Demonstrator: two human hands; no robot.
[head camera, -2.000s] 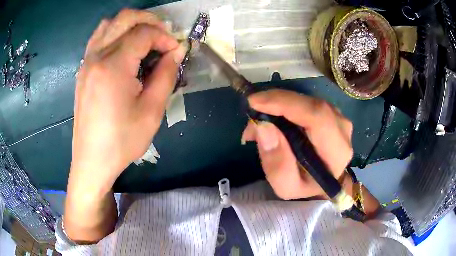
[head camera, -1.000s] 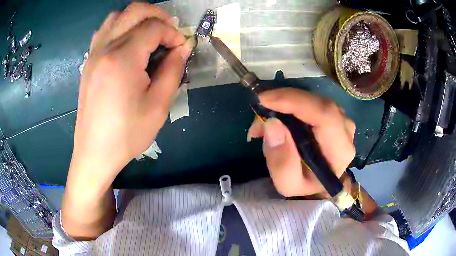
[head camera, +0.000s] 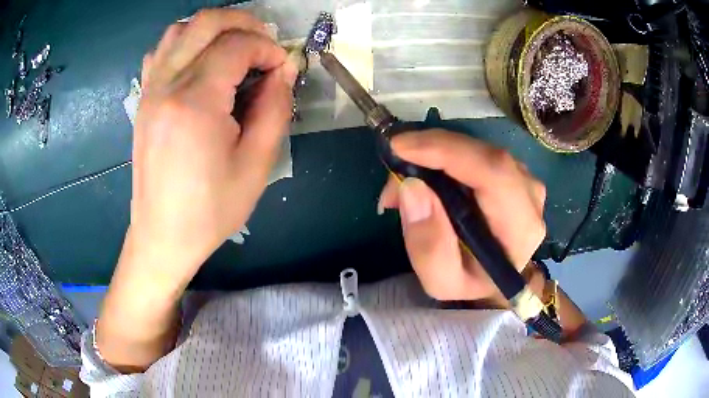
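Note:
My right hand holds the black-handled soldering iron like a pen. Its metal tip points up and left and meets the near end of a small dark circuit board on the masking tape pad. My left hand is beside the board, thumb and forefinger pinched together close to its near end. What is between these fingertips is too small to tell. A dark part shows partly below the fingertips; the rest is hidden by the hand.
A round yellowish tub with a silvery mass stands right of the pad. A heap of small dark parts lies at far left on the green mat. Clear trays show at both lower sides. Black equipment stands at right.
The board shifted slightly right, then stayed nearly in place. The iron moved slightly with it, its tip still at the board's near end. My left hand moved slightly right, still pinched.

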